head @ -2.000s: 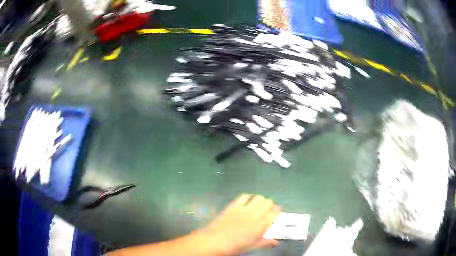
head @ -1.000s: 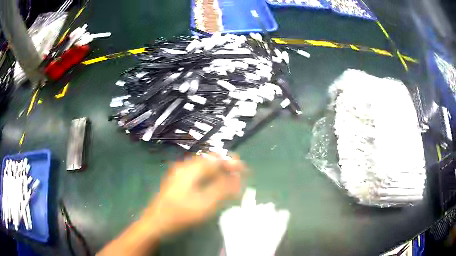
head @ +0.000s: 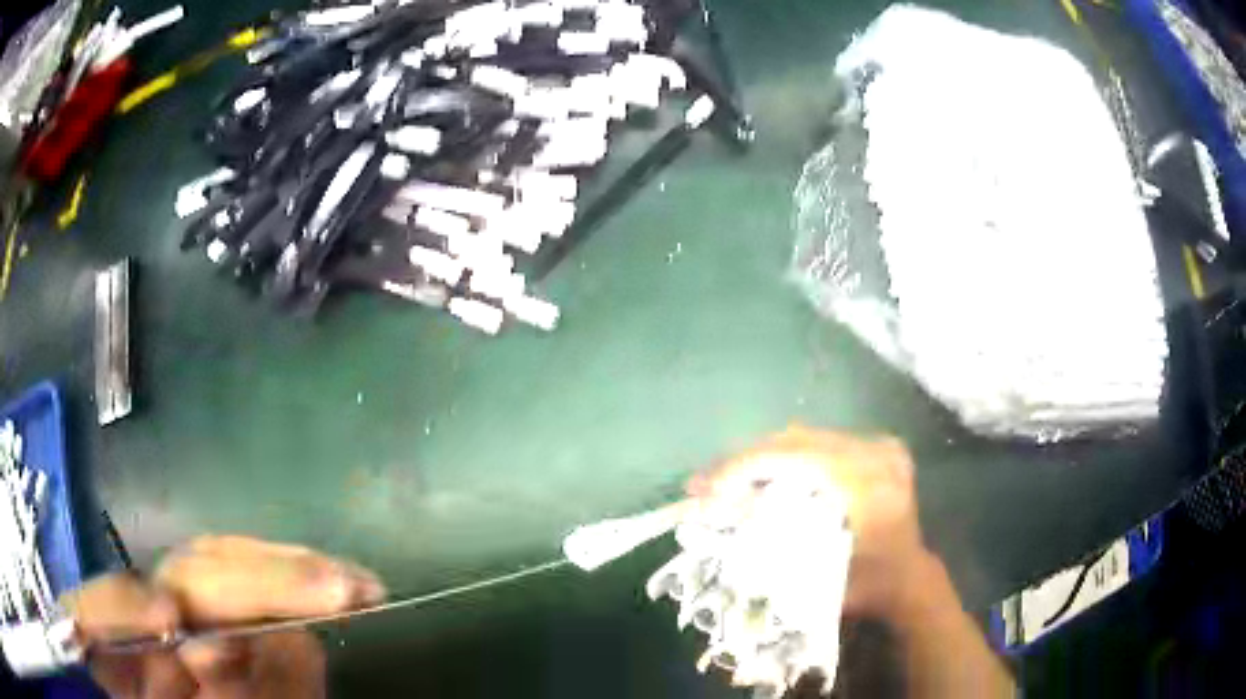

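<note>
My left hand, at the lower left, grips a long thin strip near its white block end. The strip's other end meets the end of a white tube housing that sticks out from a bunch. My right hand, at the lower centre right, holds this bunch of white tube housings, open ends facing left and down. The bunch hides most of its fingers. How far the strip sits inside the tube cannot be told.
A strip pile lies at the upper left, a clear bag of housings at right. A flat metal bar and blue tray are at left, a red holder at upper left, a white card at lower right.
My left hand has moved from the centre to the lower left and now holds a strip. My right hand and the full bunch have come into view. The view has shifted, so the pile sits higher.
</note>
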